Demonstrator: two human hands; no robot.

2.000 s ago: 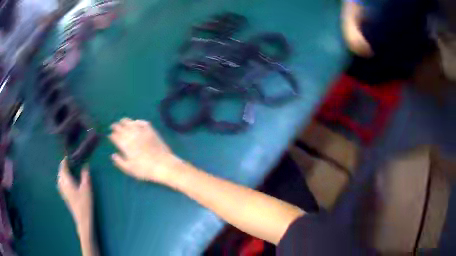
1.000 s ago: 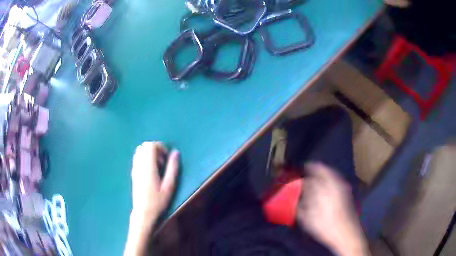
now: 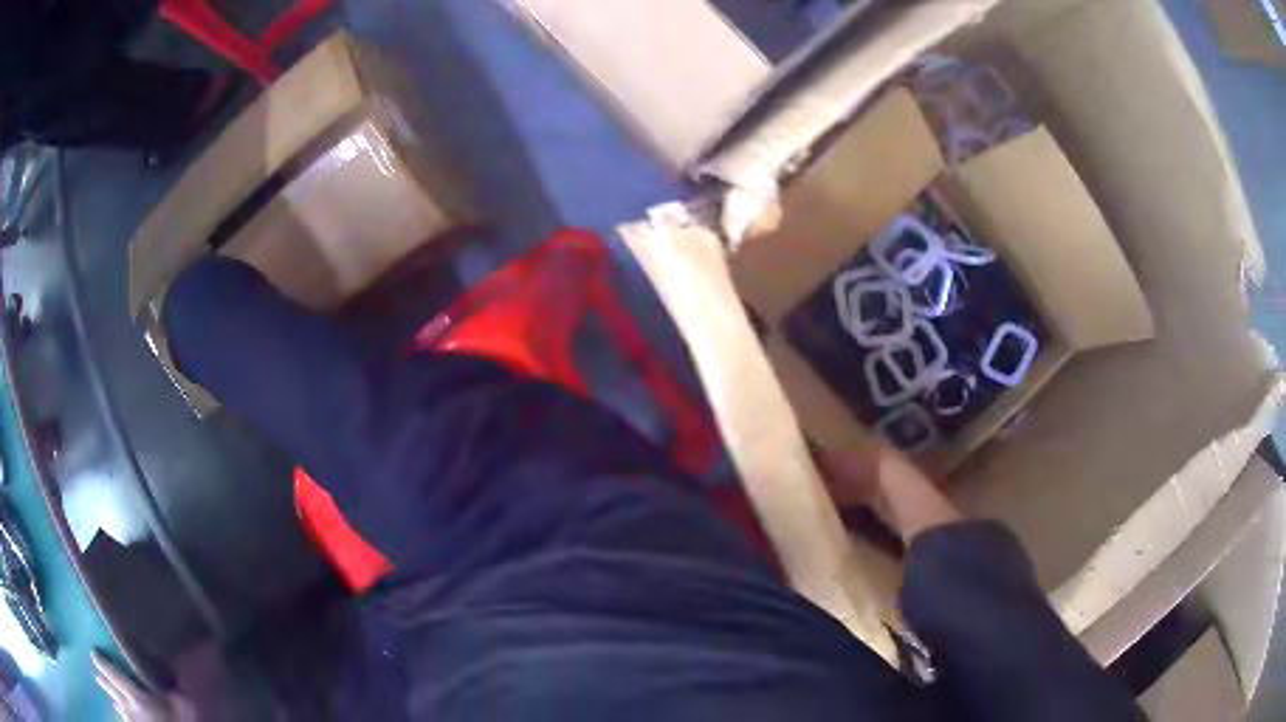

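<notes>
White rounded-square frames [image 3: 877, 308] lie loosely over dark pieces inside a small open cardboard box [image 3: 1079, 233]. One white frame lies apart at the box's right side. The small box stands inside a larger open carton [image 3: 1149, 473]. My right hand [image 3: 903, 491] is inside the large carton, at the small box's near edge. Its fingertips are blurred and partly hidden, so I cannot tell if it holds anything. My left hand [image 3: 130, 694] is small and blurred at the lower left edge, by the green bench [image 3: 71, 607]; its grip is unclear.
A red stool [image 3: 515, 332] is beside my leg, against the large carton's left side. Another cardboard box [image 3: 317, 212] is at upper left. A red stool frame [image 3: 247, 43] and a person's dark clothing are at the top left. More pale frames [image 3: 980, 99] lie behind the small box.
The view has turned from the bench down to the floor and cartons. My right hand has gone from beside the red stool into the large carton. My left hand now shows only at the edge.
</notes>
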